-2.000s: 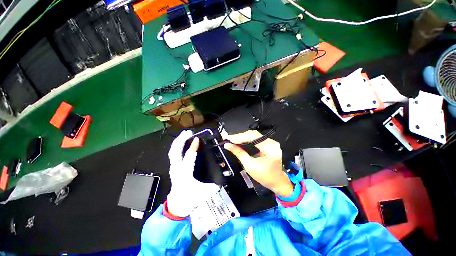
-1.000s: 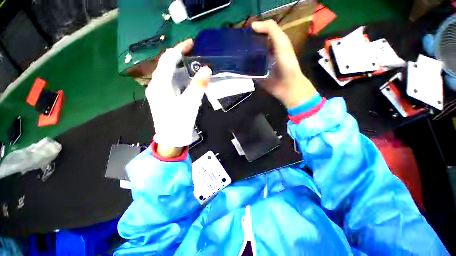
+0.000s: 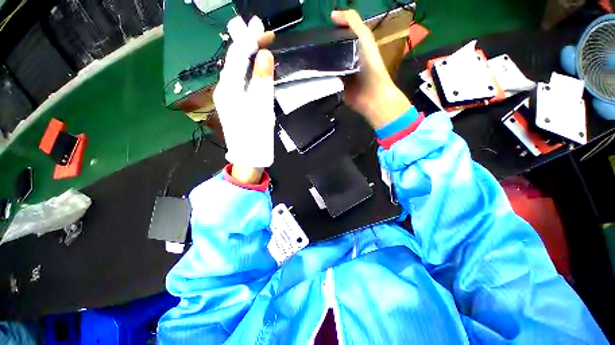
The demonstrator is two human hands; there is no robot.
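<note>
My left hand [image 3: 246, 101], in a white glove with bare fingertips, and my bare right hand [image 3: 371, 84] hold a black box [image 3: 315, 57] between them, raised at the upper middle. A narrow glossy face of the box is turned towards me. A white paper or label [image 3: 307, 94] shows just below it; whether it is attached cannot be told. Below on the mat lie a black box [image 3: 307, 124], another black box with a white tag [image 3: 344, 187], and a white plate with dark corner dots [image 3: 287, 236] near my smock.
Another black box [image 3: 169, 219] and a crumpled plastic bag [image 3: 47, 214] lie at left. White plates [image 3: 465, 77] with orange-red pads and a blue fan [image 3: 600, 60] are at right. A green stand [image 3: 195, 40] rises behind my left hand. A red tray [image 3: 536, 222] is at lower right.
Over two seconds, both hands have risen from the mat to the upper middle with a black box. In the last second the box has tilted, and its round front mark no longer shows.
</note>
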